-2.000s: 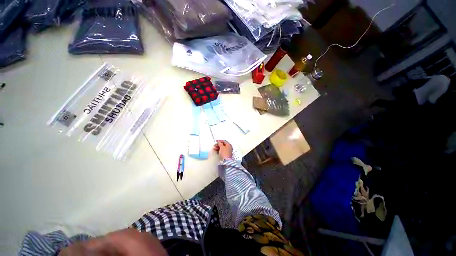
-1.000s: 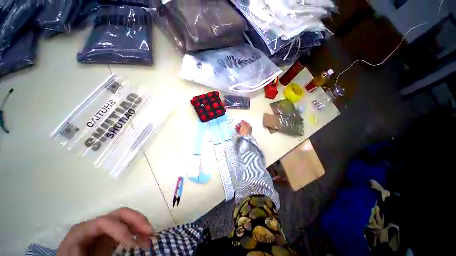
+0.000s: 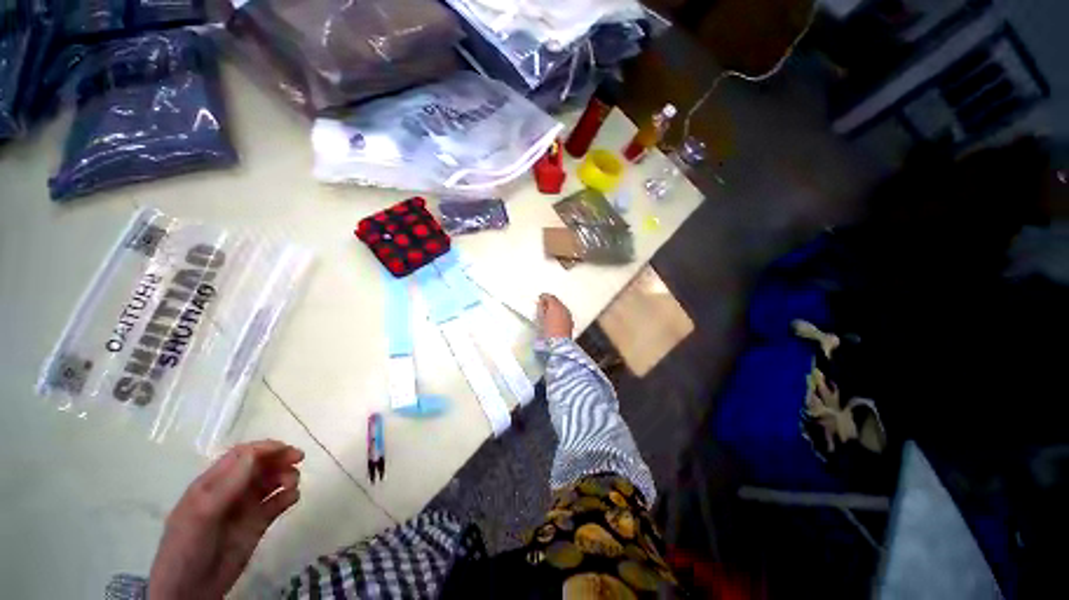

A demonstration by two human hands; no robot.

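Pale blue and white strips (image 3: 451, 302) fan out on the cream table from under a red-and-black checked pad (image 3: 404, 236). My right hand (image 3: 555, 316) is at the table's right edge, just right of the strips, fingers curled. A thin line runs from the strips towards it; whether the fingers hold a strip is too small to tell. My left hand (image 3: 229, 510) is raised at the lower left, fingers loosely bent, with nothing seen in it. Flat clear printed polybags (image 3: 176, 322) lie beyond it.
A red and blue pen-like tool (image 3: 375, 448) lies near the front edge. Packed grey garments (image 3: 147, 111), a brownish bag (image 3: 352, 53) and a white bag (image 3: 434, 141) lie at the back. A yellow tape roll (image 3: 600, 171) and bottles stand far right.
My right hand moved out to the strips' far part, then back right to the table edge. More strips are spread out. My left hand rose into fuller view. The view shifted, moving table things left.
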